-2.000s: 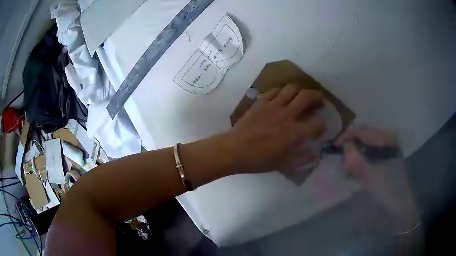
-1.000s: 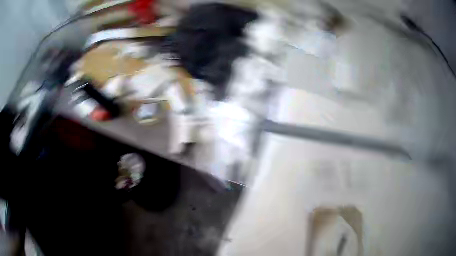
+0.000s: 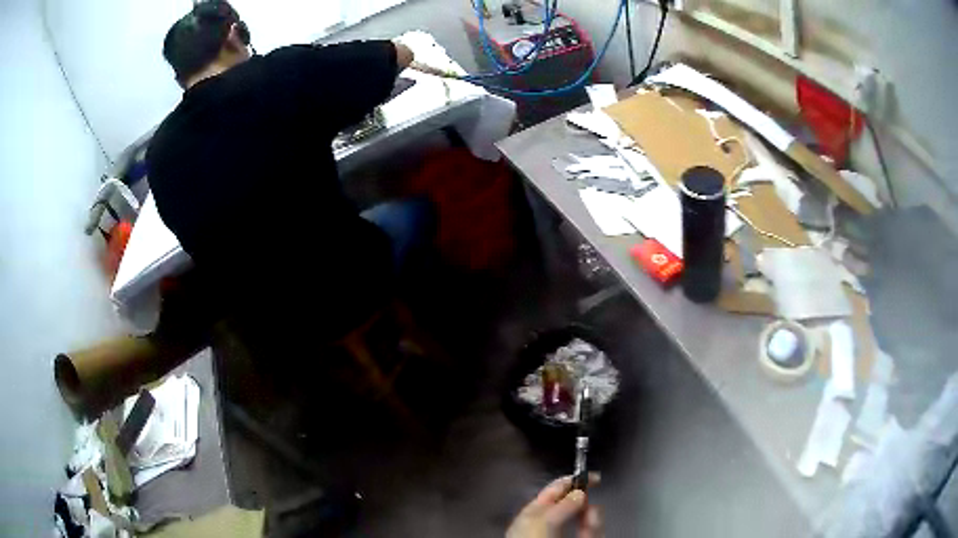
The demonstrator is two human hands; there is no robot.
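My right hand (image 3: pixel 557 512) shows at the bottom edge, cut off by the picture's rim. Its fingers are closed on a thin pointed cutting tool (image 3: pixel 582 447) with a dark handle and silver parts. The tool points up, its tip in front of a round black bin (image 3: pixel 522 391) of pale scraps. My left hand is not in view.
A person in black (image 3: pixel 263 179) sits at a white bench (image 3: pixel 362 158). A grey bench (image 3: pixel 688 342) on the right holds card offcuts, a black cylinder (image 3: pixel 703 236), a red box (image 3: pixel 657 262) and a tape roll (image 3: pixel 786 350). A brown roll (image 3: pixel 116 371) lies at left.
The view has swung from the white table with the brown card to the bin, benches and person. My left hand has left the picture; my right hand now shows the tool away from the card.
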